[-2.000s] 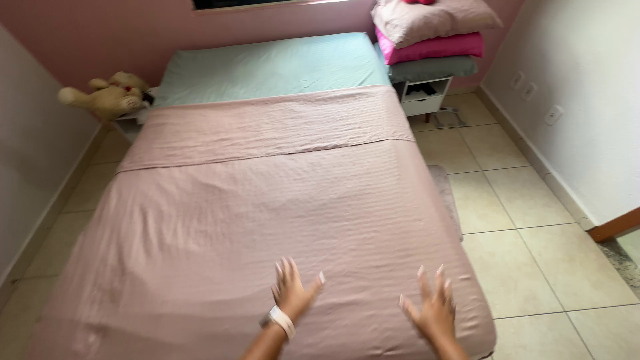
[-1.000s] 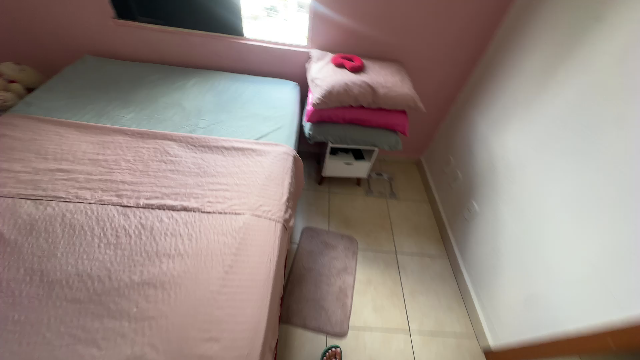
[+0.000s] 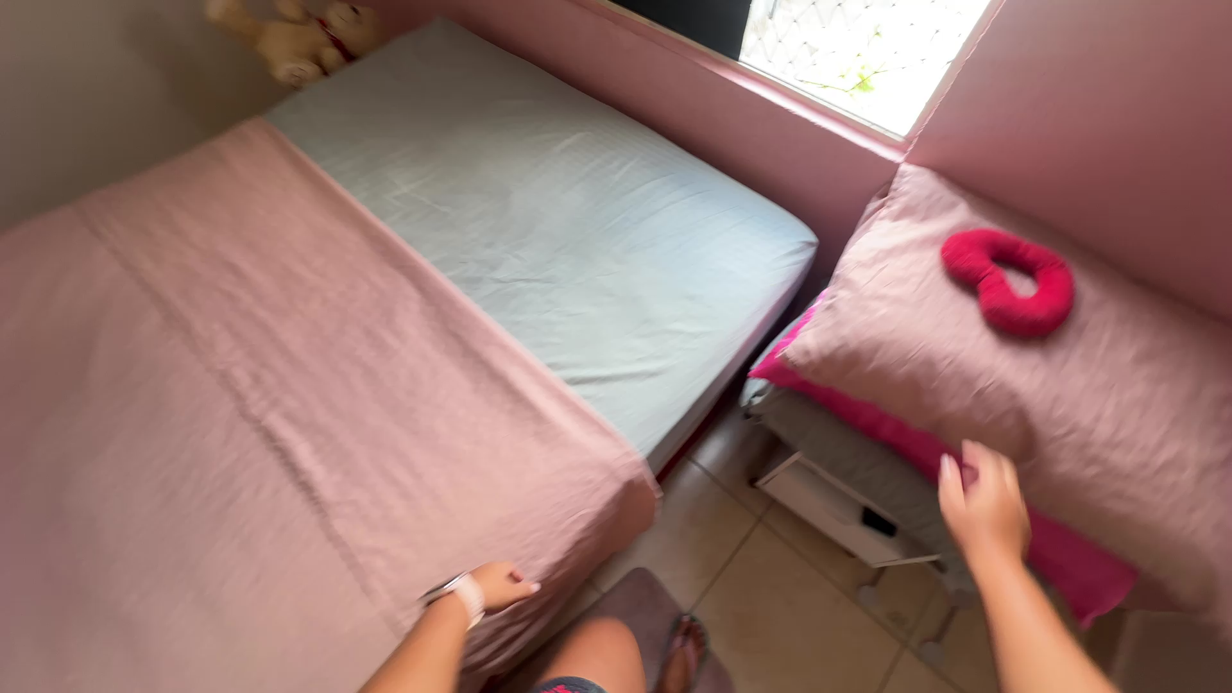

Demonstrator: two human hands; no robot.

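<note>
My left hand (image 3: 502,588), with a pale band at the wrist, is loosely curled above the side edge of the pink bedspread (image 3: 385,385); nothing shows in it. The bedspread covers the lower part of the bed, and a light blue-green fitted sheet (image 3: 577,241) covers the head end. My right hand (image 3: 987,496), blurred, has its fingers bent at the front edge of the stacked pillows; whether it touches them cannot be told. A pale pink pillow (image 3: 895,327) tops the stack, with a red neck pillow (image 3: 1025,298) on it. Bright pink bedding (image 3: 1078,568) and a grey-green pillow (image 3: 818,433) lie beneath.
A white nightstand (image 3: 818,500) stands under the pillows, with a dark object in its opening. A mauve rug (image 3: 640,616) lies on the tiled floor beside the bed, under my sandalled foot (image 3: 681,654). A teddy bear (image 3: 308,43) sits past the bed's far corner, and a window (image 3: 857,58) is above.
The view has swung and come much closer to the stacked pillows. Both hands, spread over the bedspread two seconds ago and out of view one second ago, are in view again.
</note>
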